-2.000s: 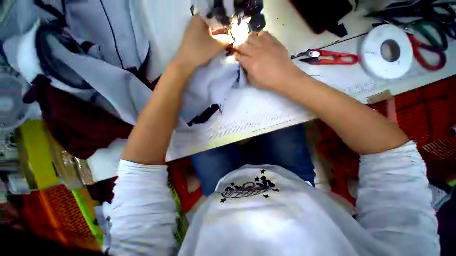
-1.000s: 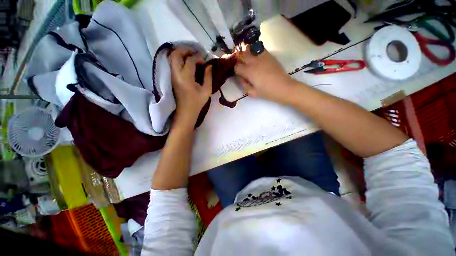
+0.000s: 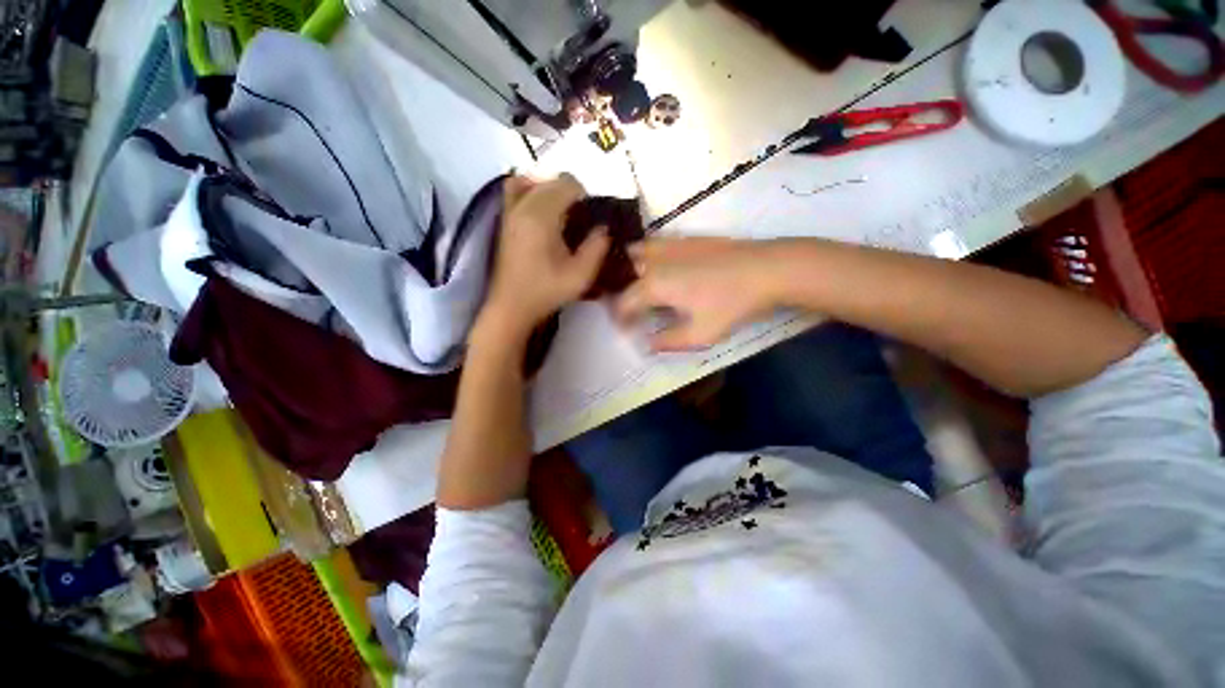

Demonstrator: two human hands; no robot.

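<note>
A pale grey and maroon garment (image 3: 323, 383) lies heaped on the left of the white machine table. My left hand (image 3: 544, 255) is shut on its maroon end (image 3: 605, 239), just in front of the needle area. My right hand (image 3: 692, 293) is at the right edge of the maroon end, blurred; its fingers are bent, and I cannot tell whether they hold cloth. The presser foot (image 3: 607, 135) stands behind the hands with no cloth visible under it. A narrow dark tape (image 3: 732, 175) runs from the maroon end up to the right.
Red-handled snips (image 3: 893, 124) lie beside the tape, with a white tape roll (image 3: 1045, 70) and red-handled scissors (image 3: 1166, 47) farther right. A dark pad (image 3: 820, 24) lies at the back. A small white fan (image 3: 128, 383) and yellow and orange baskets (image 3: 282, 625) are at the left.
The maroon end and both hands have come away from the needle toward the table's front edge. The right hand has moved down and turned. The lamp glow at the needle has lessened.
</note>
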